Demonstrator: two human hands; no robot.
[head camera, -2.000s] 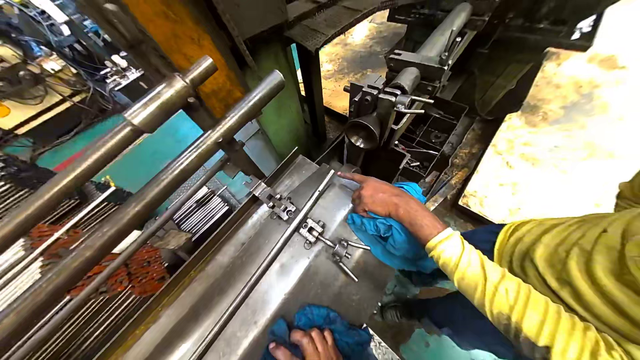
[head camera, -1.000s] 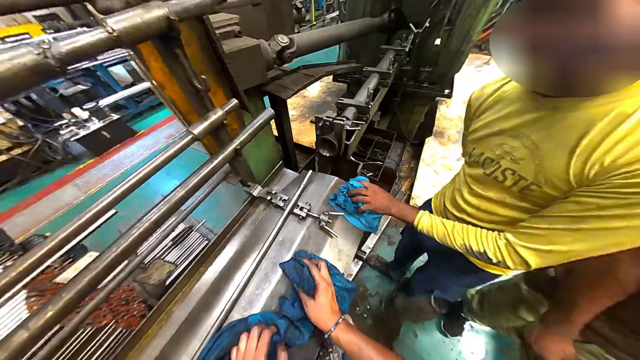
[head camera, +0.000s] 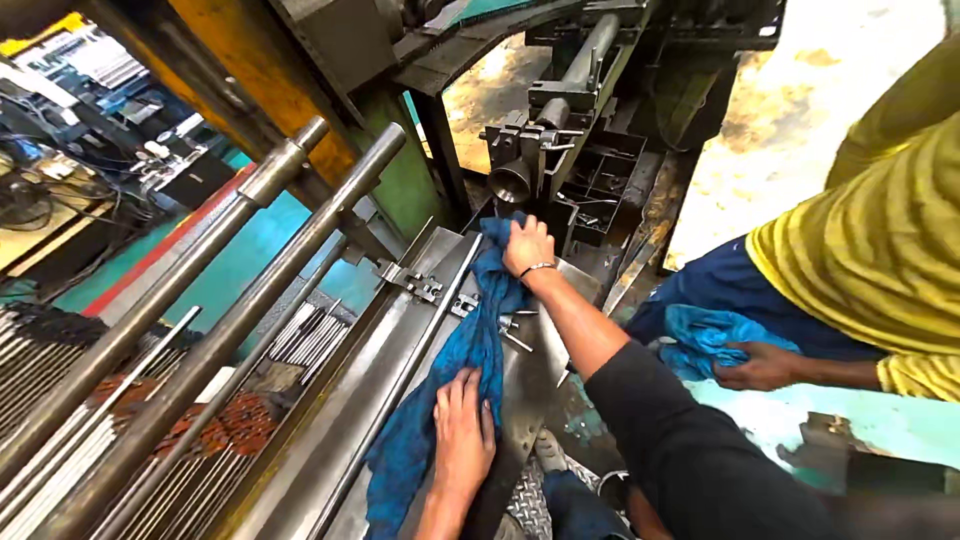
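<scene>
A long blue cloth lies over the right side of a metal tray table, along a thin steel rod. My right hand, with a bracelet at the wrist, grips the cloth's far end beside the rod's tip, just short of a funnel-mouthed metal fitting. Nearer to me, my left hand rests on the cloth with its fingers extended and close together. Small metal clamps sit at the rod, partly covered by the cloth. Whether cloth touches the rod along its whole length I cannot tell.
Thick steel bars cross the left side above bundled rods. At right stands a co-worker in a yellow sleeve, a hand holding another blue cloth. A green and orange machine frame rises behind the table.
My right hand has moved forward along the table to the rod's far end, and the blue cloth is now stretched out. The co-worker's hand and cloth have left the table.
</scene>
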